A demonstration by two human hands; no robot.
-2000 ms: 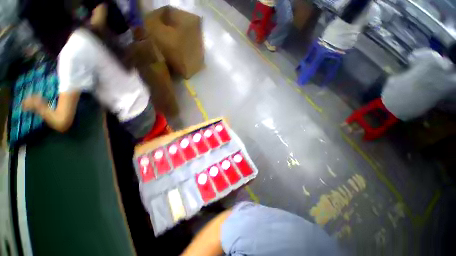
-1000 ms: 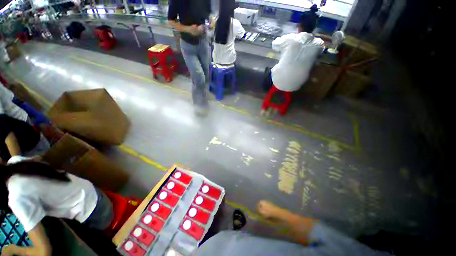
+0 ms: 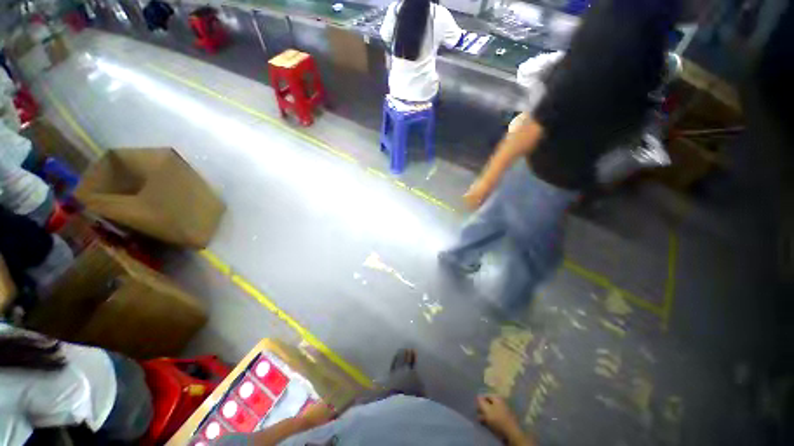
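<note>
A pale tray (image 3: pixel 294 389) of red back covers (image 3: pixel 254 398) with pale round spots lies at the bottom left and is cut off by the lower edge. My left hand (image 3: pixel 315 413) is small and blurred at the tray's right side; I cannot tell whether it touches or holds anything. My right hand (image 3: pixel 494 413) is low over the floor, right of my grey-blue clothing. Its fingers are too blurred to read.
A person in a dark top (image 3: pixel 592 96) walks in the aisle. Open cartons (image 3: pixel 165 196) stand at the left. A seated person's white sleeve (image 3: pixel 83 383) and a red stool (image 3: pixel 170 392) are beside the tray. Red (image 3: pixel 298 87) and blue stools (image 3: pixel 407 135) stand by the far bench.
The view has shifted, and the tray now sits lower and further left, more cut off. My left hand has come into view beside it. The dark-topped person is closer and further right.
</note>
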